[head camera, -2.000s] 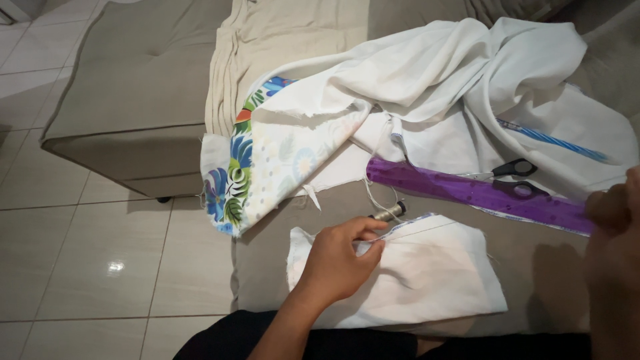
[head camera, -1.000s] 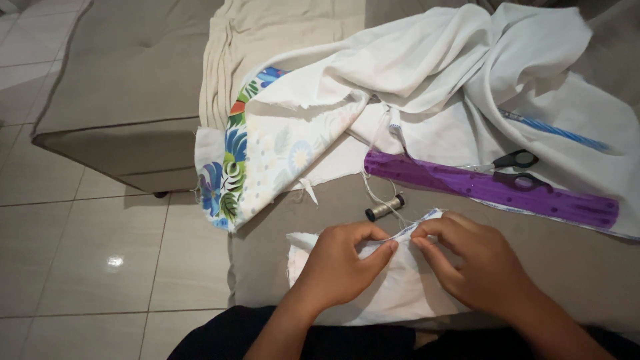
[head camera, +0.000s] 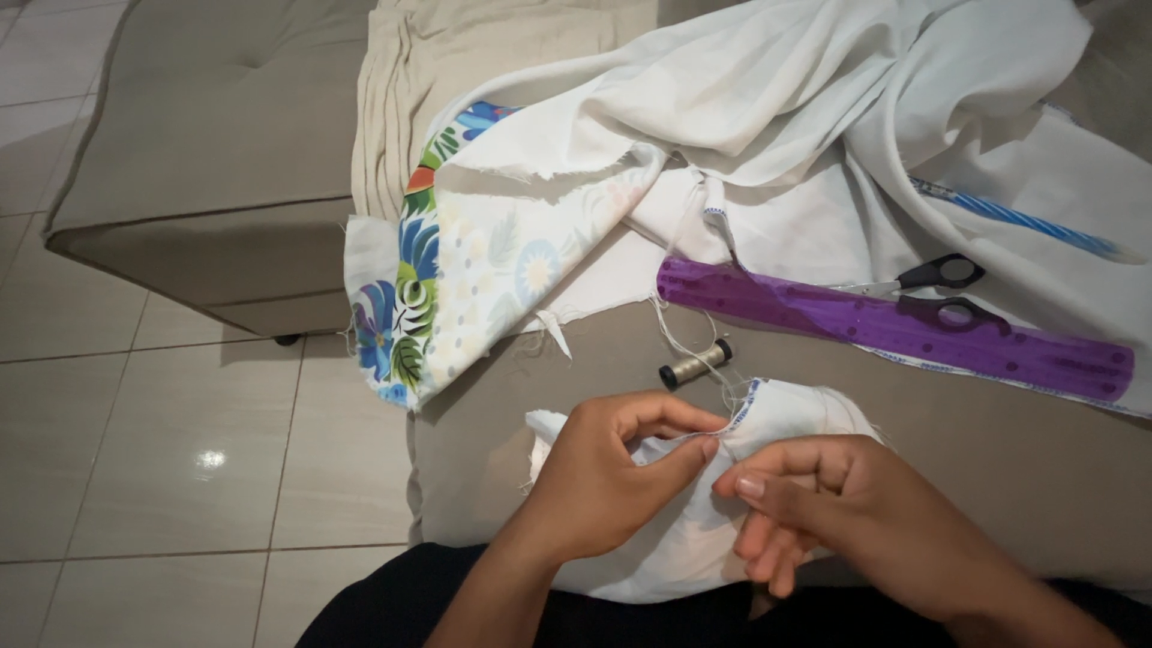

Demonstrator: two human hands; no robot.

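My left hand [head camera: 621, 477] pinches the stitched edge of a white fabric piece [head camera: 666, 549] between thumb and index finger. Just right of it, my right hand [head camera: 828, 513] has its thumb and index fingertip together over the same cloth; whether a needle or thread is between them is too small to tell. Blue stitching shows along the cloth's upper edge. Above the hands lies a small spool of beige thread [head camera: 696, 364], with loose pale thread running past it to the cloth.
A purple ruler [head camera: 900, 328] and black-handled scissors [head camera: 945, 292] lie on white fabric [head camera: 774, 99] behind. A blue striped pen-like object [head camera: 1026, 220] is at right. Floral-printed fabric [head camera: 418, 270] hangs near the seat's left edge. A grey upholstered ottoman [head camera: 207, 135] stands at left on tiles.
Two seconds ago my right hand was raised at the right edge, over the ruler's end; it has come down to the white cloth beside my left hand.
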